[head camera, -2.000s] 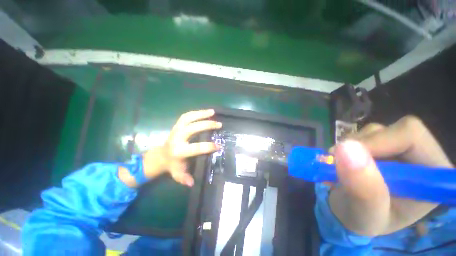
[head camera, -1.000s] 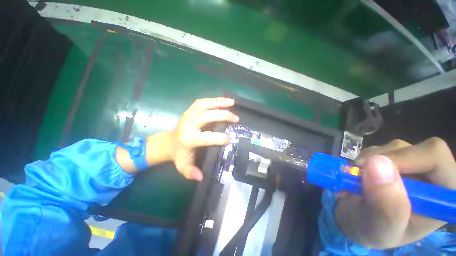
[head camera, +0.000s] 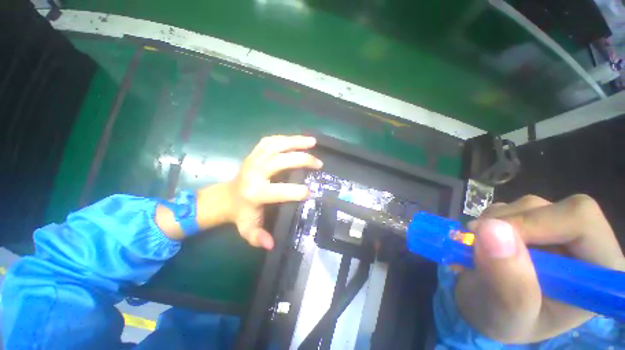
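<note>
An opened flat device with silvery panels (head camera: 321, 294) lies in a black tray (head camera: 384, 165). A shiny circuit board strip (head camera: 356, 194) crosses its far end, and a black flex cable (head camera: 346, 301) runs diagonally over the panels. My left hand (head camera: 271, 181) has spread fingers, with fingertips on the tray's left edge and the board's left end. My right hand (head camera: 521, 266) grips the blue handle of a soldering iron (head camera: 438, 239). Its thin metal tip points left over the board; whether it touches is too blurred to tell.
The tray lies on a green mat (head camera: 219, 116). A pale rail (head camera: 274, 65) separates it from a green conveyor belt (head camera: 384, 48). A dark iron stand (head camera: 504, 160) and a small silvery square (head camera: 478, 197) are at the right. Blue sleeves and a blue wrist band (head camera: 185, 212) show.
The view has tilted since the first frame, with the rail now slanting. Since the second frame, the iron and my right hand have shifted slightly left. My left hand keeps its place at the tray edge.
</note>
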